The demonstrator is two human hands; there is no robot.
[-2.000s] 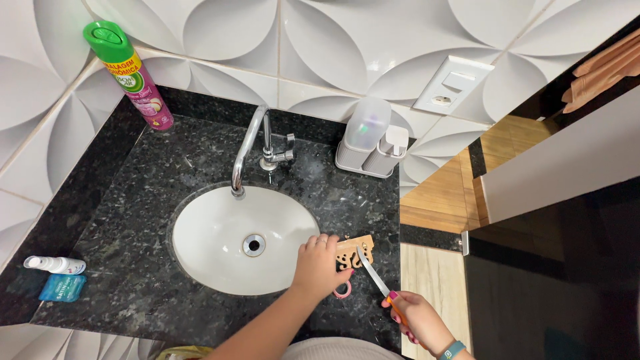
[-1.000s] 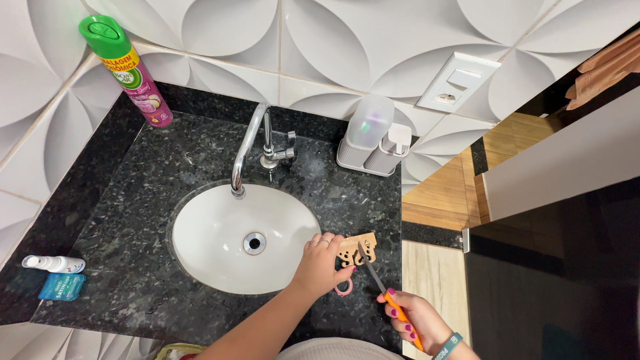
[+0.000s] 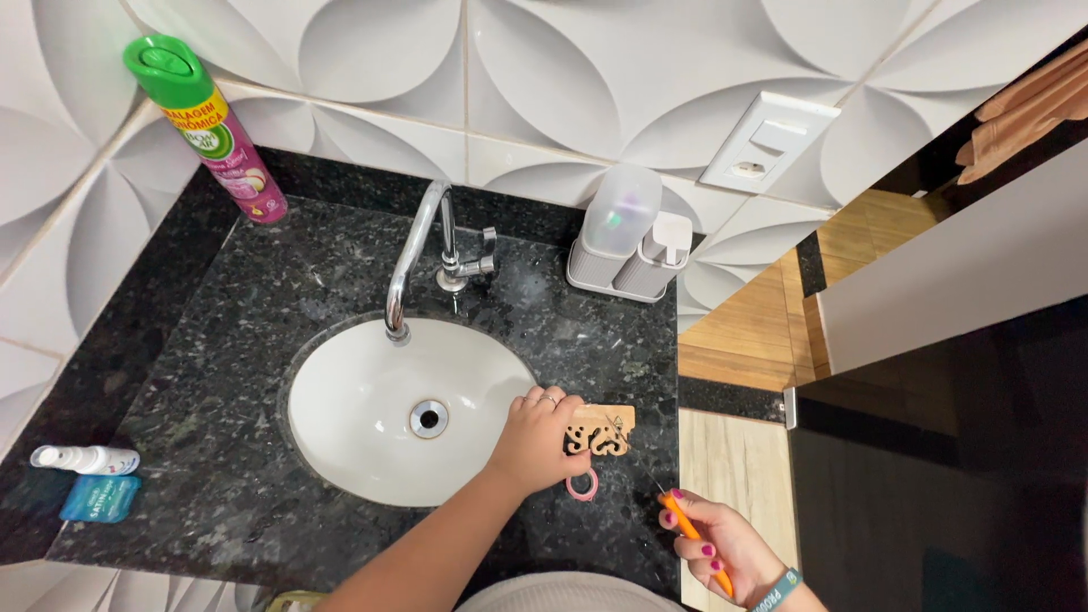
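My left hand (image 3: 540, 438) grips the left end of a flat light-wood piece with scroll-shaped cutouts (image 3: 608, 416), over the counter just right of the basin. In my right hand (image 3: 722, 540), at the counter's right edge, is an orange-handled knife (image 3: 695, 535). Its thin blade, seen nearly edge-on, points up and left toward the wood; whether the tip touches it, I cannot tell. A pink ring-shaped roll (image 3: 582, 484) lies on the counter just below the wood piece, close to my left thumb.
A white oval basin (image 3: 365, 408) with a chrome faucet (image 3: 416, 255) is set in the black granite counter (image 3: 212, 408). Behind stand a spray can (image 3: 208, 127) and a soap dispenser set (image 3: 625, 246). A small white bottle (image 3: 85, 460) and a blue packet (image 3: 100, 498) lie at left.
The knife blade has turned from showing its broad side to nearly edge-on. My right hand has shifted slightly in its hold on the handle, while my left hand stays on the wood.
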